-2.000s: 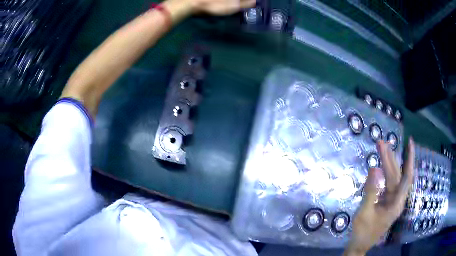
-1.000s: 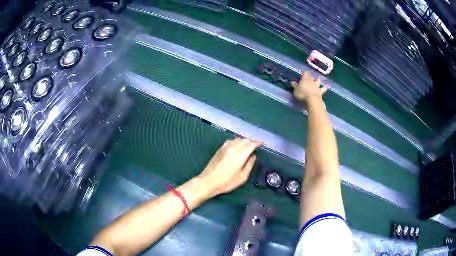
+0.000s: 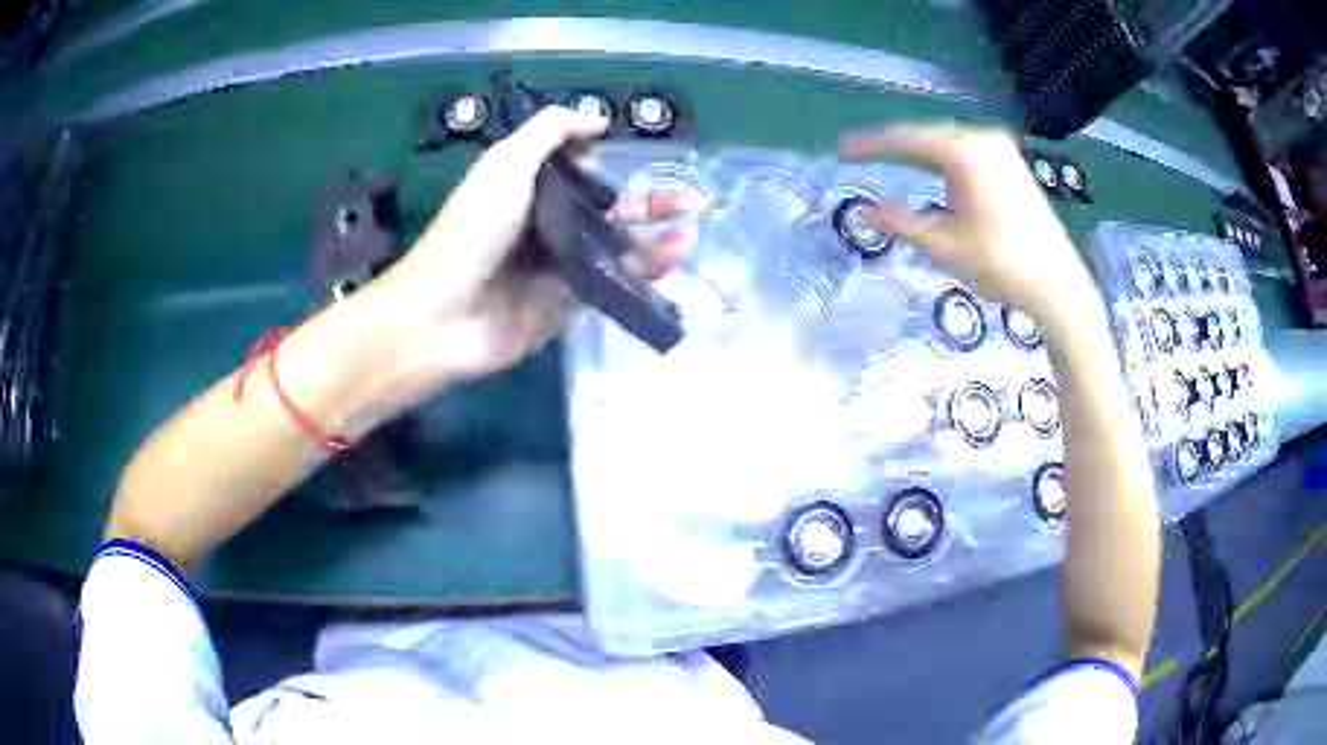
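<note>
My left hand [image 3: 488,284] is shut on a dark four-position fixture [image 3: 608,269], held tilted over the left edge of the clear blister tray [image 3: 640,604]. Another fixture [image 3: 357,226] lies on the green surface, partly hidden behind my left forearm. My right hand [image 3: 990,211] is over the tray's far side, thumb and forefinger apart. A round component [image 3: 866,226] shows at the thumb tip; whether it is held or in a pocket is unclear. Several more components sit in the tray, such as one near the front [image 3: 818,539]. Glare hides the tray's middle.
A fixture with shiny discs [image 3: 652,112] lies beyond the tray, near a pale metal rail [image 3: 495,37]. A second tray of parts [image 3: 1193,349] is at the right. A dark ribbed object [image 3: 1070,66] stands at the far right. The grey floor has a yellow line.
Both hands have come back from the rails to the tray. My left hand now holds a dark fixture. My right hand has left the far rail. The view has turned back to the tray.
</note>
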